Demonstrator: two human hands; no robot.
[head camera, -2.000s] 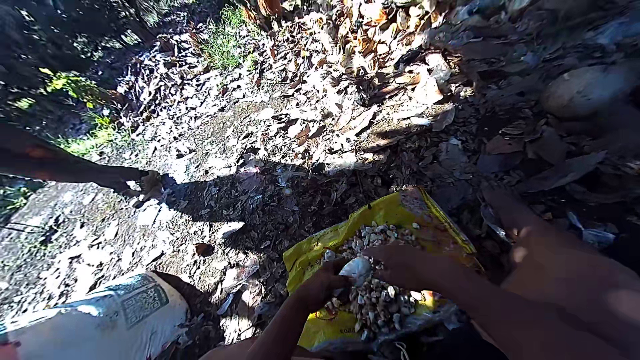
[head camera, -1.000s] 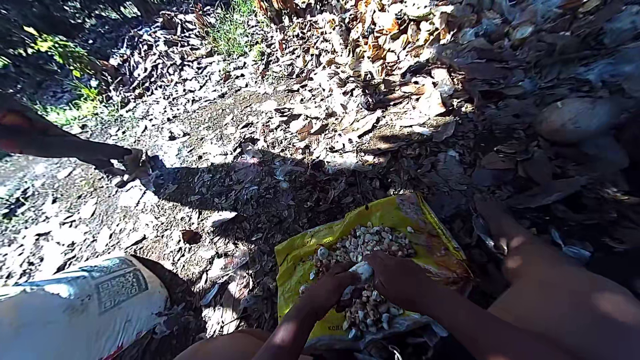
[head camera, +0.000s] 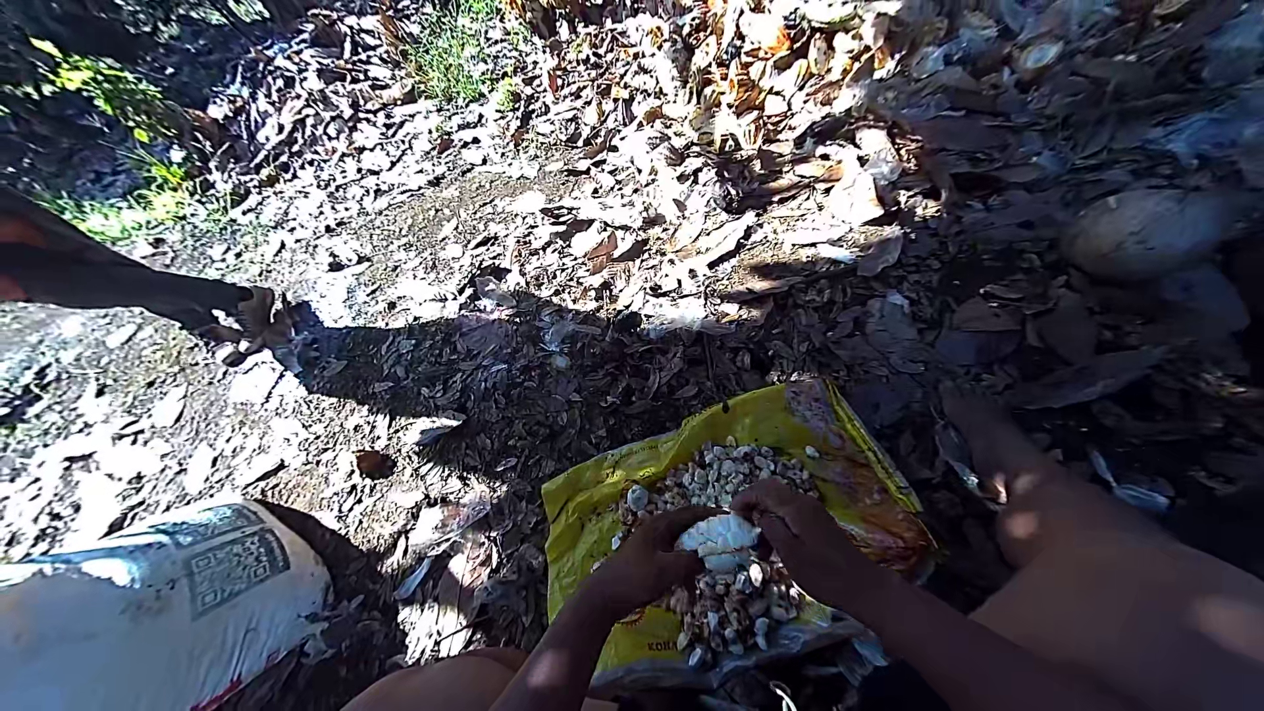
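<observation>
A whitish, lumpy piece (head camera: 721, 541), its kind unclear, is between my two hands above a yellow printed plastic sack (head camera: 583, 504). My left hand (head camera: 652, 558) grips it from the left, thumb and fingers around its side. The fingertips of my right hand (head camera: 790, 528) are at its upper right edge; whether they grip it is hard to tell. Under and around my hands, a heap of small pale pieces (head camera: 731, 474) lies on the sack, with one larger roundish piece (head camera: 638, 497) at the heap's left.
A white sack with a printed code (head camera: 148, 602) lies at lower left. Another person's lower leg and foot (head camera: 247, 316) stand at left. Dry leaves (head camera: 592, 247) cover the ground. A large rounded object (head camera: 1136, 232) sits at right, near my bare leg (head camera: 1066, 523).
The whitish piece shows more fully between my hands than a second ago, when my fingers covered more of it. The yellow sack and the heap remain in place.
</observation>
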